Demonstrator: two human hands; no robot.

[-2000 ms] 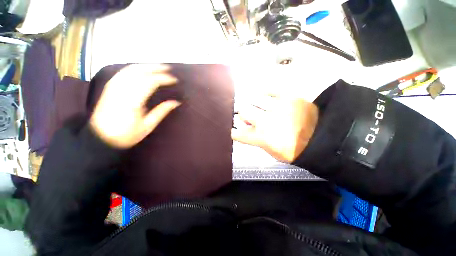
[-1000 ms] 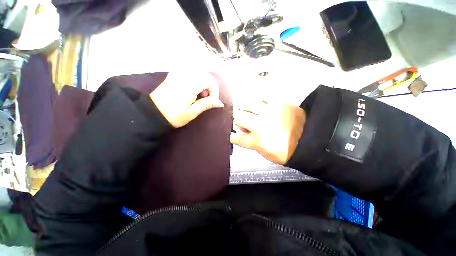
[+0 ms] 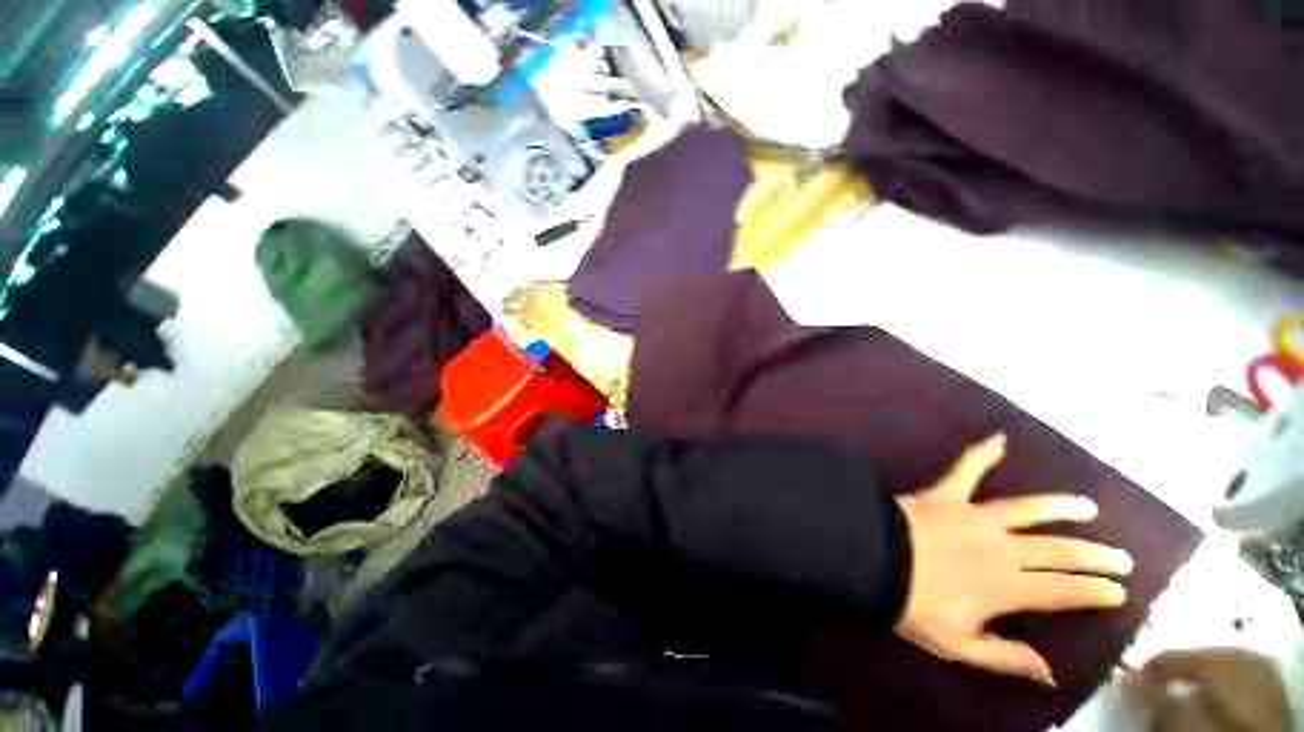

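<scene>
The large dark maroon panel (image 3: 887, 386) lies on the white table, partly under my left forearm. My left hand (image 3: 1015, 572) rests flat on it with the fingers spread. My right hand (image 3: 1216, 694) is blurred and cut off at the lower right corner, beside the panel's edge; its fingers cannot be made out. A purplish stack of cut pieces (image 3: 668, 222) lies left of the panel on a yellowish surface.
A dark maroon cloth heap (image 3: 987, 129) lies at the back right. A white machine part (image 3: 1270, 472) stands at the right edge near red and yellow rings (image 3: 1277, 375). A red crate (image 3: 508, 393), a khaki sack (image 3: 336, 479) and a blue crate (image 3: 250, 665) are below left.
The view has swung left, bringing the floor and crates in. My left hand has opened out flat on the panel. My right hand has gone to the picture's corner.
</scene>
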